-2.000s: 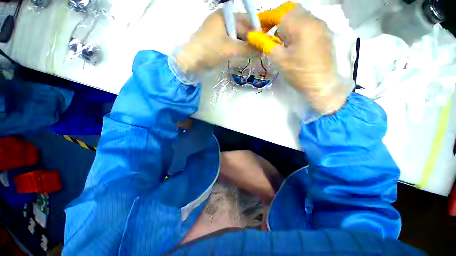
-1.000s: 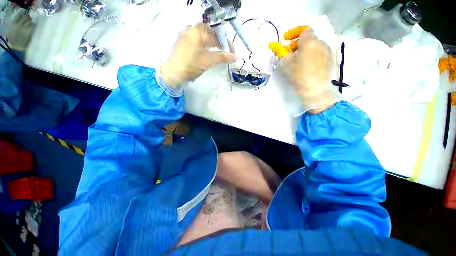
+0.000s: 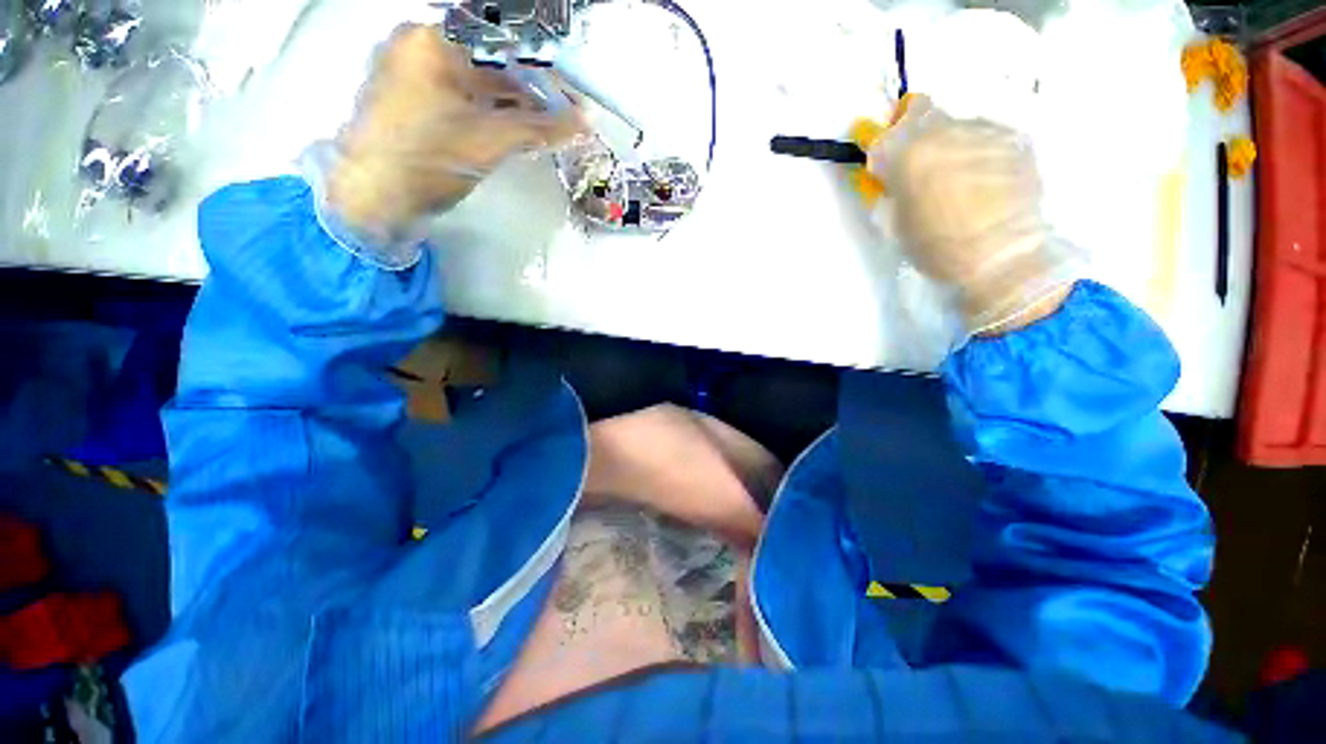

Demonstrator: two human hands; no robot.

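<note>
My left hand (image 3: 422,138), in a clear glove, grips the module assembly (image 3: 509,29), a silver and dark unit cut by the top edge. Its pale legs (image 3: 596,102) slant down right. The shiny lower module part (image 3: 633,192) sits below them over the bench, with a small red spot. A thin black lead (image 3: 711,80) curves from the top down its right side. My right hand (image 3: 967,196), gloved with orange finger cots (image 3: 870,160), pinches the right end of a short black tool (image 3: 817,148) pointing left. My left fingertips are partly hidden behind the module.
A thin black stick (image 3: 900,61) lies above my right fingers. White wipes (image 3: 996,44) lie behind. Shiny modules in clear film (image 3: 119,167) are at left. Orange bits (image 3: 1214,70), another black stick (image 3: 1223,218) and a red bin (image 3: 1287,262) are at right.
The view has shifted right. My right hand has moved away from the module to the black tool and now holds it. My left hand still holds the module, now farther from my right hand.
</note>
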